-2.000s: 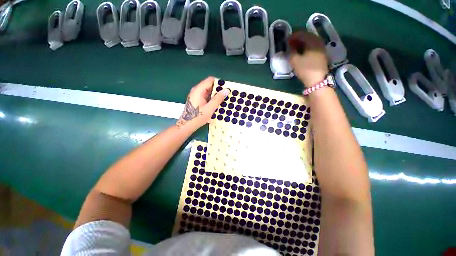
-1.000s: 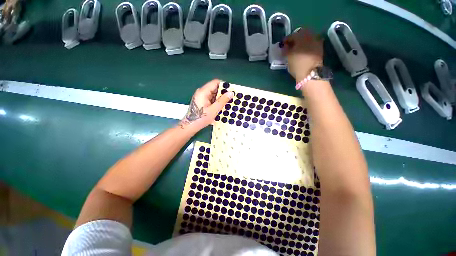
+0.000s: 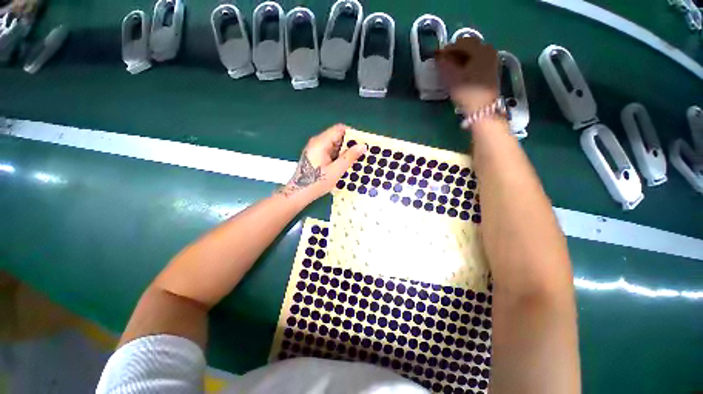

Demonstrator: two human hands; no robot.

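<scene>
My left hand (image 3: 322, 160), with a tattooed wrist, grips the upper left corner of a cream sheet (image 3: 401, 242). Rows of black dots fill its upper part; its lower part is bare and shiny. A larger-looking spare sheet of dots (image 3: 385, 315) lies under it. My right hand (image 3: 472, 71) is blurred and reaches over a grey housing (image 3: 467, 35), covering most of it. What its fingers hold cannot be seen. A housing (image 3: 430, 58) stands just left of that hand, and another (image 3: 515, 96) is just right of it, partly behind the wrist.
More loop-shaped housings (image 3: 376, 65) lie in a loose row to the left on the green belt (image 3: 193, 111). To the right, several housings (image 3: 613, 165) show a black dot. A white strip (image 3: 154, 152) crosses the belt. Part of another person's hand (image 3: 9, 27) is at the far left edge.
The housings have shifted to the right across the view. My right hand has moved from one housing to another further left in the row. My left hand still holds the sheet.
</scene>
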